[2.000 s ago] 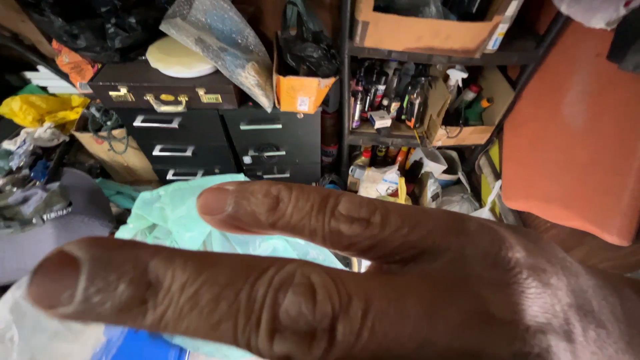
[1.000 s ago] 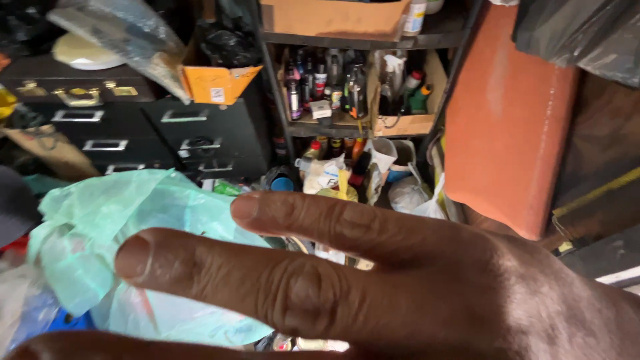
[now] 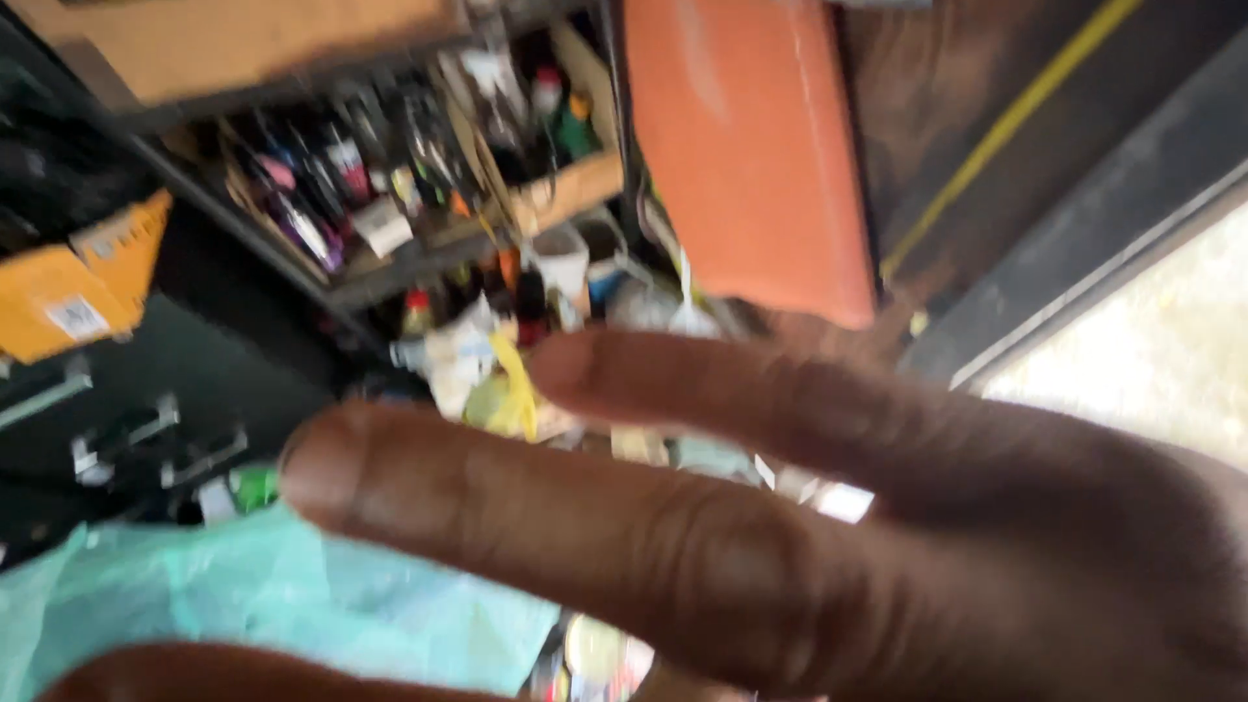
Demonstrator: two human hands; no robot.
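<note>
My right hand [image 3: 780, 526] reaches in from the right edge, very near the camera, back of the hand showing. Its fingers are spread and point left, with nothing seen held in them. Another finger is partly cut off by the bottom edge. Behind and below the fingers lies a crumpled pale green plastic bag [image 3: 244, 595]; whether the hand touches it cannot be told. A yellow plastic strip or handle [image 3: 514, 375] shows just beyond the fingertips, beside a white bag [image 3: 458, 361]. My left hand is out of view.
Behind stands a metal shelf rack [image 3: 390, 278] with bottles and cardboard boxes. Dark drawers [image 3: 117, 409] with metal handles and an orange carton [image 3: 73, 292] are at left. An orange padded panel [image 3: 751, 146] leans at upper right, near a dark frame [image 3: 1092, 224] with bright ground beyond.
The view has swung right and tilted, so the drawers and green bag sit farther left. The briefcase seen earlier has left the picture. My right hand stays spread before the camera.
</note>
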